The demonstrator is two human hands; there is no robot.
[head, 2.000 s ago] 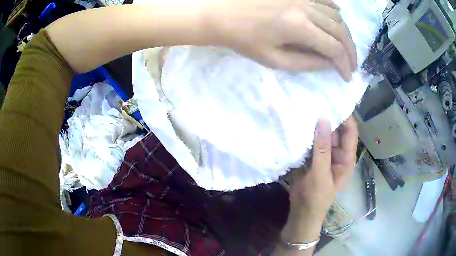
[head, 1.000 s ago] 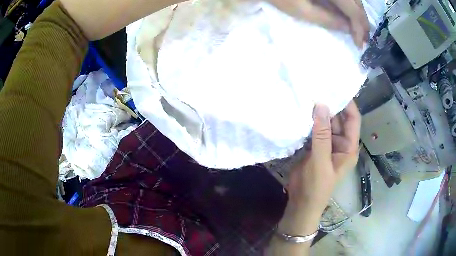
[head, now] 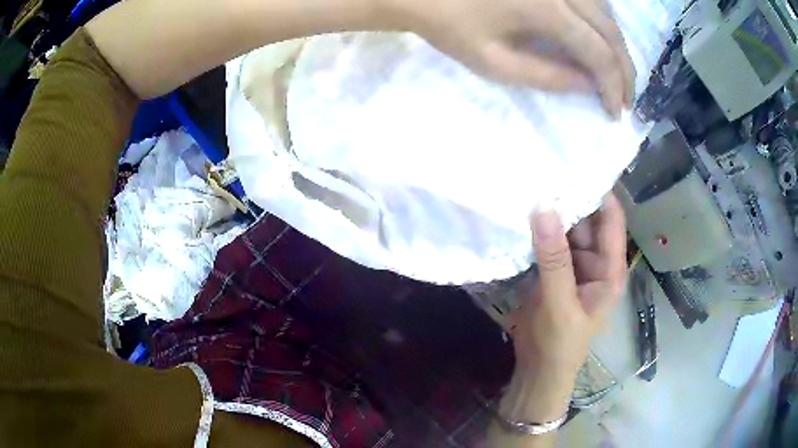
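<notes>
The white garment piece (head: 437,149) is spread between my hands, its curved edge against the sewing machine (head: 678,210) on the right. My left hand (head: 542,52) lies over the top of the cloth, fingertips pressing it near the needle area. My right hand (head: 564,289) pinches the lower right edge, thumb on top and fingers beneath. The needle and presser foot are mostly hidden by dark parts and cloth.
A pile of crumpled white pieces (head: 166,236) lies at the left by a blue bin (head: 197,127). The plaid apron (head: 289,324) covers my lap. A dark slim tool (head: 646,328) and a white card (head: 751,346) lie on the table. A control box (head: 739,57) is upper right.
Since one second ago, my left hand has come lower over the cloth. The cloth's lower edge has risen since two seconds ago. My right hand still pinches the edge, slightly lower than one second ago.
</notes>
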